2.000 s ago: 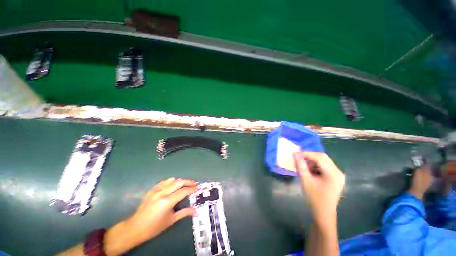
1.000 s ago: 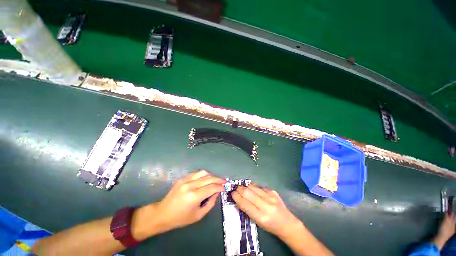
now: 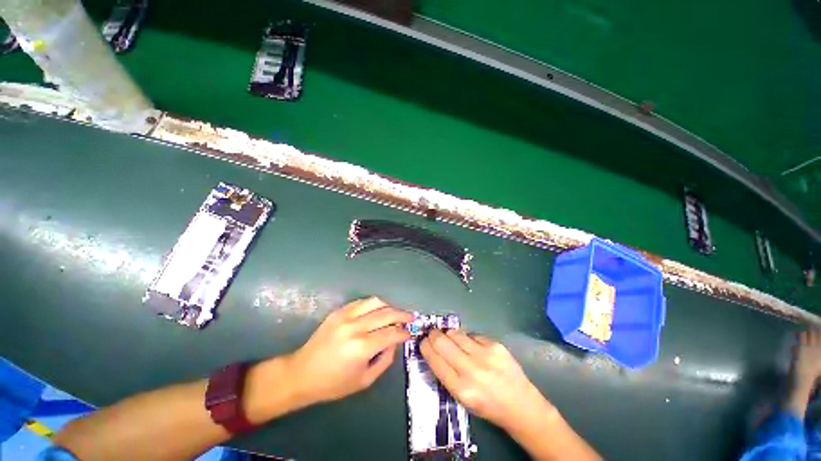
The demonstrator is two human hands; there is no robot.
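Note:
An open phone assembly (image 3: pixel 438 405) lies upright in front of me on the dark green bench. My left hand (image 3: pixel 356 347), with a dark red band on the wrist, has its fingertips on the upper left edge of the phone's board end. My right hand (image 3: pixel 477 374) has bent fingers pressed on the same end from the right. The fingers hide part of the board, and I cannot tell if a tiny piece is between them. A blue plastic bin (image 3: pixel 566 293) with pale small pieces (image 3: pixel 599 309) stands at the right.
Another open phone assembly (image 3: pixel 209 255) lies at left. A curved bundle of black coaxial cables (image 3: pixel 410 239) lies beyond my hands. The worn whitish edge strip (image 3: pixel 333 180) borders the green conveyor, which carries spaced phones (image 3: pixel 279 61). A pale post (image 3: pixel 81 67) is at left. Another person's hand (image 3: pixel 804 367) is at far right.
Two seconds ago my right hand was at the blue bin; it came to the phone, where both hands now work. Over the last second the hands have barely moved and the view shifted slightly.

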